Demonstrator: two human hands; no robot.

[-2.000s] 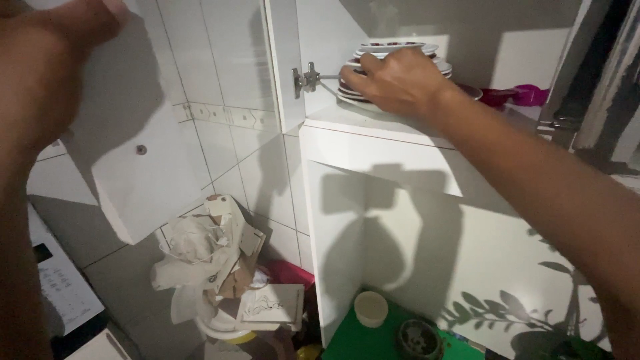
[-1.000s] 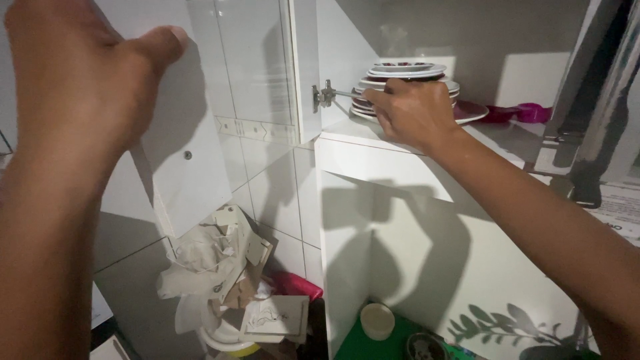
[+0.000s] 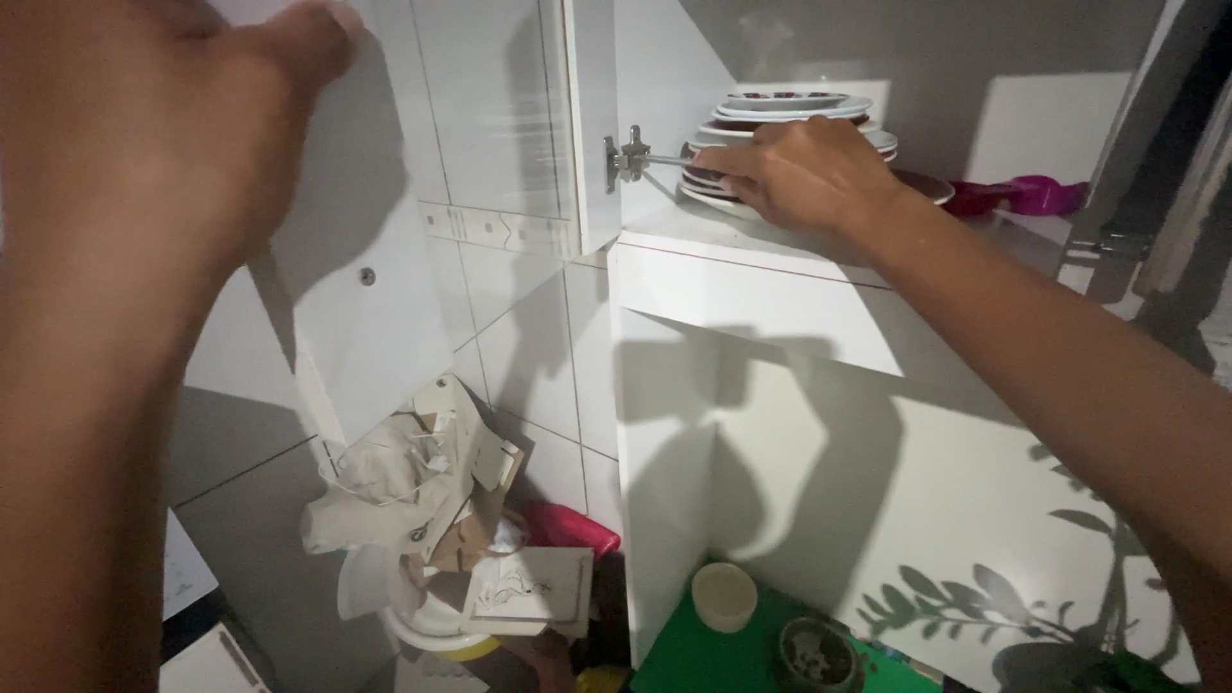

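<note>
My right hand is closed around a screwdriver, its handle mostly hidden in my fingers. The thin metal shaft points left and meets a metal cabinet hinge. This hinge joins the white cabinet's side wall and a narrow white door. Just behind my right hand a stack of plates stands on the cabinet shelf. My left hand is raised at the upper left, thumb extended, in front of a white panel with a screw or fitting in it; its fingers are mostly hidden.
Below, bags and cardboard pile over a white bucket by the tiled wall. A cream cup and a round container sit on a green surface. Pink plastic items lie on the shelf beside the plates.
The view has shifted a little to the left. My right hand stays at the hinge with the screwdriver; its fingers have changed their pose slightly.
</note>
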